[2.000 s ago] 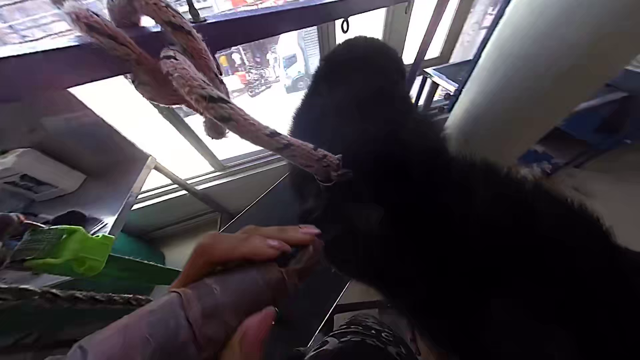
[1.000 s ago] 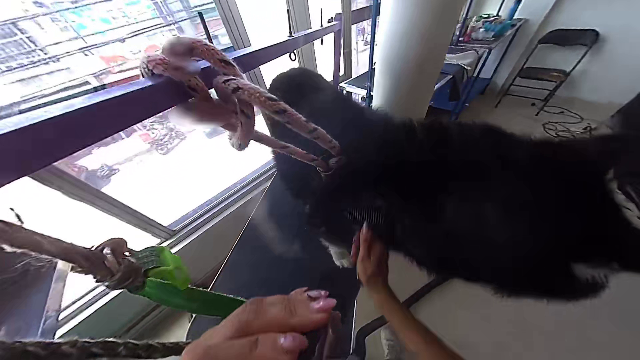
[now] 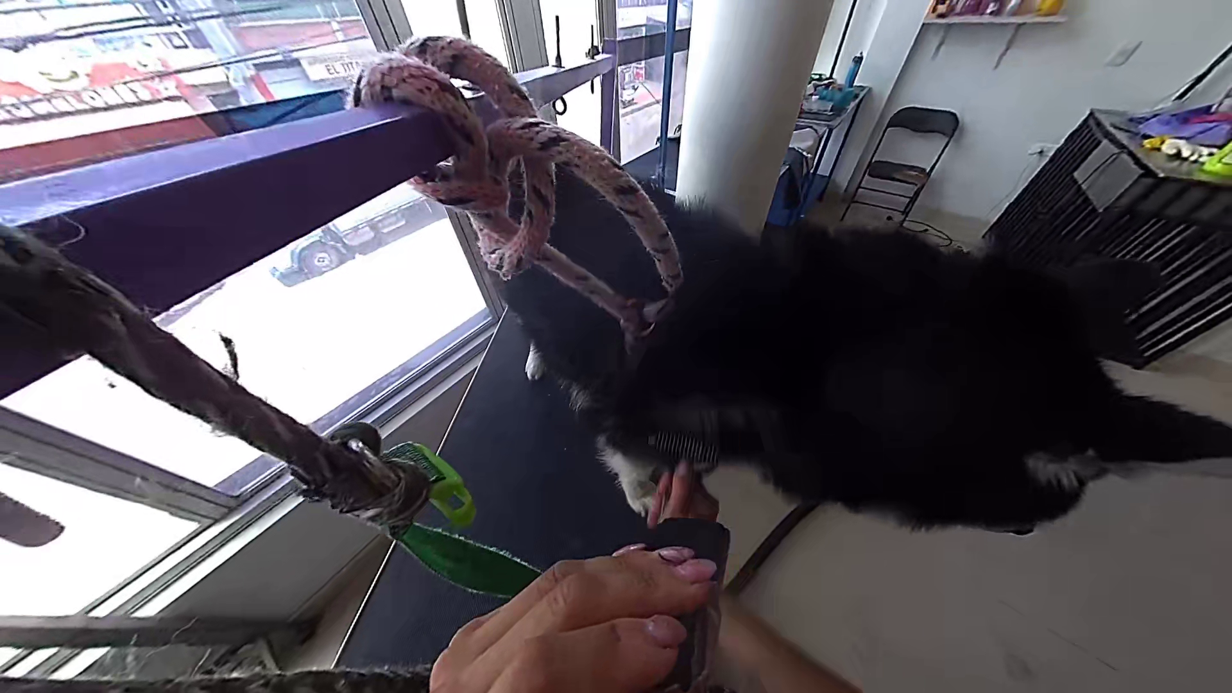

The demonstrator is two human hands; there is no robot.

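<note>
A black dog with white paws [image 3: 828,356] stands on a black table [image 3: 500,481]. Pink and black rope [image 3: 597,178] is knotted round a purple metal bar [image 3: 241,183] and runs to the dog's neck area. At the bottom centre, my left hand [image 3: 597,616] grips a dark tube-like nozzle [image 3: 698,549], which points at the dog's chest. Beyond the nozzle, my right hand [image 3: 688,496] holds a fine-toothed metal comb [image 3: 685,446] against the chest fur; the nozzle hides part of this hand.
A brown rope [image 3: 202,375] with a green strap [image 3: 467,558] and a bright green buckle [image 3: 450,489] crosses the left foreground. Windows line the left side. Behind the dog stand a white column [image 3: 751,106], a folding chair [image 3: 900,173] and a black barred cage [image 3: 1068,221].
My right hand and the comb, not seen two seconds ago, are in view at the dog's chest. The view has swung, showing more of the room at right.
</note>
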